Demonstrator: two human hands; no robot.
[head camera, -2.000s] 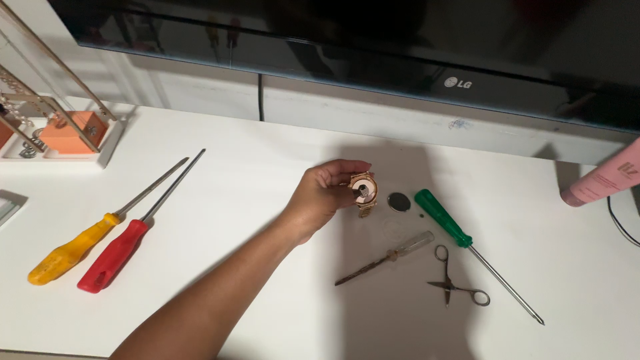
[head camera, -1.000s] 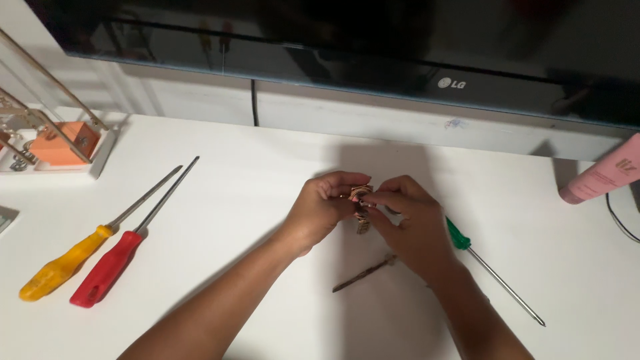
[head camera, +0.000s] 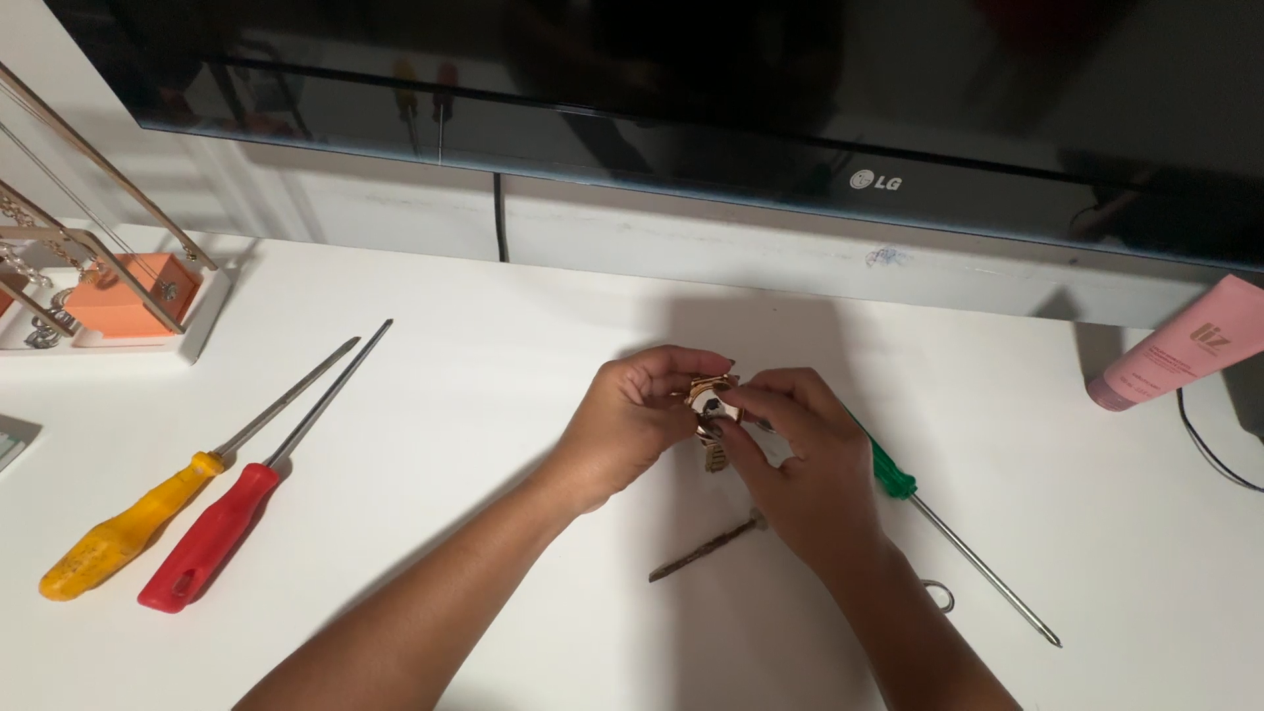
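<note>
A gold-coloured wristwatch with a metal link band is gripped by my left hand at its left side. Thumb and fingertips of my right hand touch the case from the right; whether they pinch a small part there I cannot tell. Under that hand lies a thin screwdriver, its rusty shaft showing. A green-handled screwdriver rests to the right, partly behind the hand. One finger loop of the small scissors shows beside my right forearm. A dark round disc is mostly hidden behind my right fingers.
Yellow-handled and red-handled screwdrivers lie at the left on the white table. A jewellery stand with a white tray and orange box is at far left. A pink tube stands at right, below an LG television.
Two seconds ago only my left hand was in view, holding the watch. My right hand has come in from the right to the watch, covering most of the scissors and the thin screwdriver's handle.
</note>
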